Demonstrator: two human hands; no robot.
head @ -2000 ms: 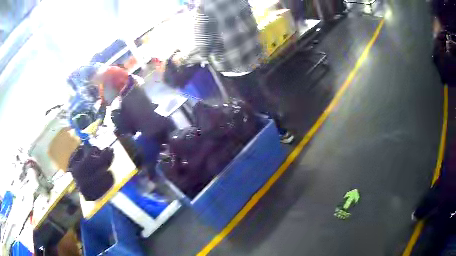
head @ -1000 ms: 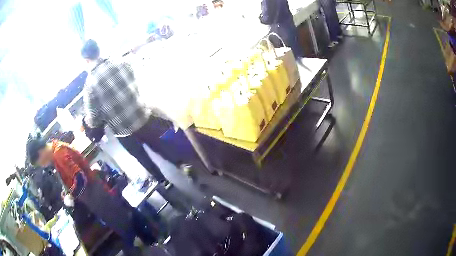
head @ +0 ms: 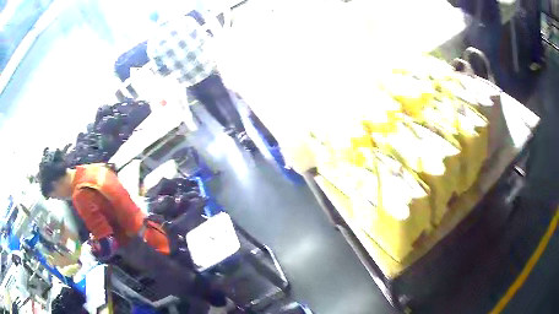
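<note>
Neither of my hands is in the picture. Nearest in front of me, rows of yellow tote bags [head: 398, 227] stand upright on a wheeled table [head: 361, 248] at the right. Their tops are washed out by glare. To the left is a white square stool or seat top [head: 212, 241] on a dark metal frame. Behind it lies a heap of dark pieces [head: 174, 197].
A person in an orange top [head: 107, 199] bends over a workplace at the left. A person in a checked jacket [head: 182, 52] stands further back. More dark pieces [head: 113, 126] are piled behind. Grey floor [head: 269, 214] runs between; a yellow line [head: 532, 264] curves at lower right.
The view has moved forward; the yellow bags are larger and nearer. The blue crate of dark pieces has left the view. The person in the checked jacket is further off.
</note>
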